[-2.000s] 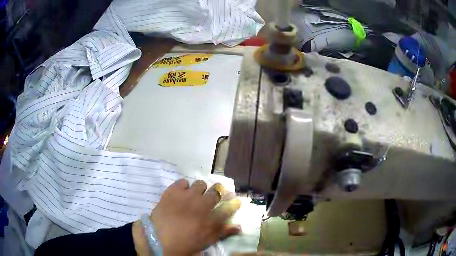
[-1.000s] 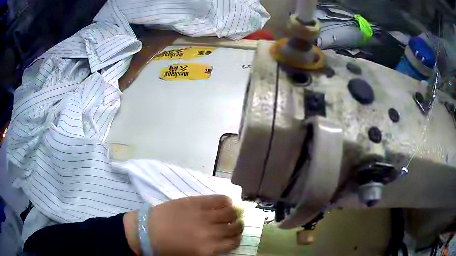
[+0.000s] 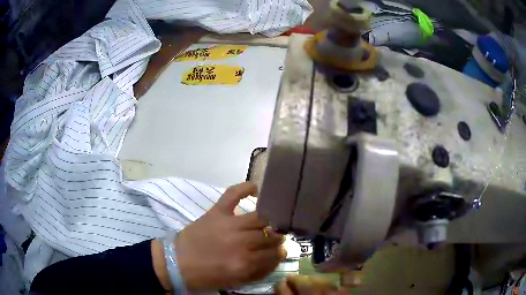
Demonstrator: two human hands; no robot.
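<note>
White pinstriped cloth [image 3: 86, 190] lies in a crumpled heap left of the machine, and a flap of it runs under my left hand towards the needle. My left hand [image 3: 228, 250] has its fingers curled on the cloth, beside the off-white sewing machine head [image 3: 288, 150]; the head covers part of the fingertips. My right hand [image 3: 305, 284] shows only as fingers at the bottom edge, just below the lit presser foot [image 3: 320, 249]; the rest is cut off. A striped piece lies between the two hands. The needle itself cannot be made out.
The machine arm [image 3: 461, 150] fills the right side. Yellow stickers [image 3: 213, 75] are on the white tabletop [image 3: 190, 127]. More pinstriped cloth [image 3: 230, 14] lies at the back. A blue-capped object [image 3: 490, 57] and a bright green item [image 3: 424, 23] are behind the arm.
My left hand has turned, its thumb side now raised against the machine head. Fingers of my right hand have come into clearer view at the bottom edge. The cloth heap has hardly moved.
</note>
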